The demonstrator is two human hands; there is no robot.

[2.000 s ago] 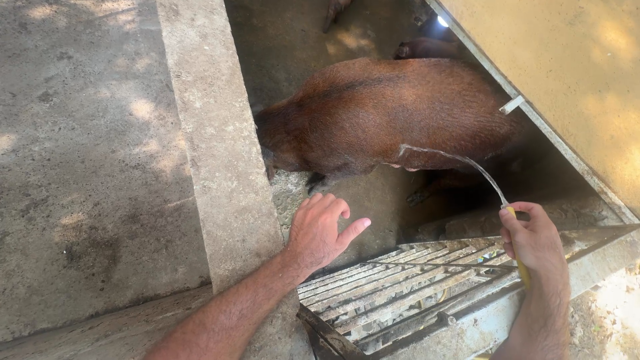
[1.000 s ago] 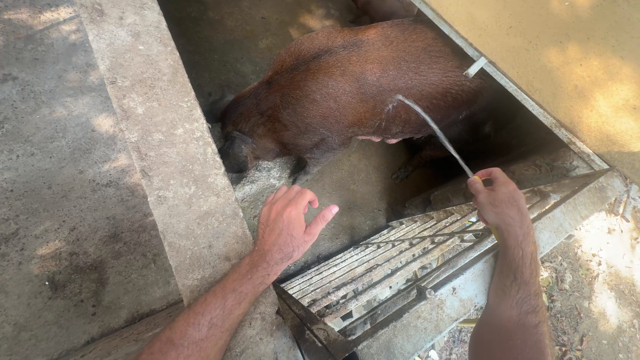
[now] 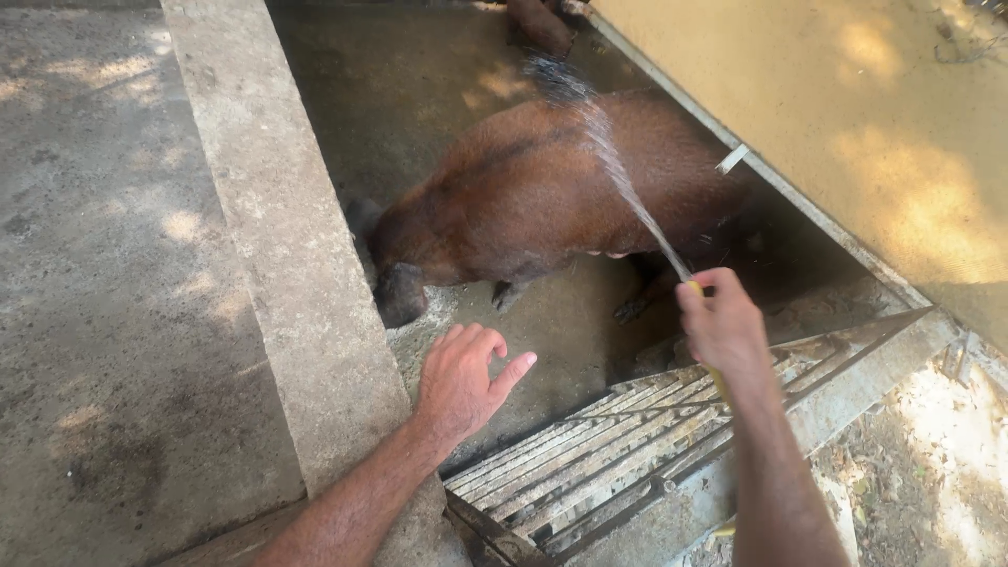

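My right hand [image 3: 724, 323] grips a yellow hose [image 3: 718, 384], its thumb and fingers at the outlet. A stream of water [image 3: 618, 169] shoots from it up and left, crossing over a reddish-brown pig [image 3: 528, 185] and breaking into spray beyond its back. The pig stands on the wet pen floor, its head low at the left near pale wet matter [image 3: 445, 307] on the floor. My left hand [image 3: 465, 382] holds nothing; its fingers are apart and a little curled, above the pen floor beside the concrete wall top.
A concrete wall top [image 3: 276, 236] borders the pen on the left. A rusty, pale metal barred gate [image 3: 598, 449] lies along the near side. A tan sheet [image 3: 882, 134] with a metal edge covers the right. Part of another brown animal [image 3: 543, 27] shows at the far end.
The water stream, earlier falling on the pig's side, now passes over its back and spreads into spray. My right hand has turned the hose outlet more upward and left. My left hand stays empty.
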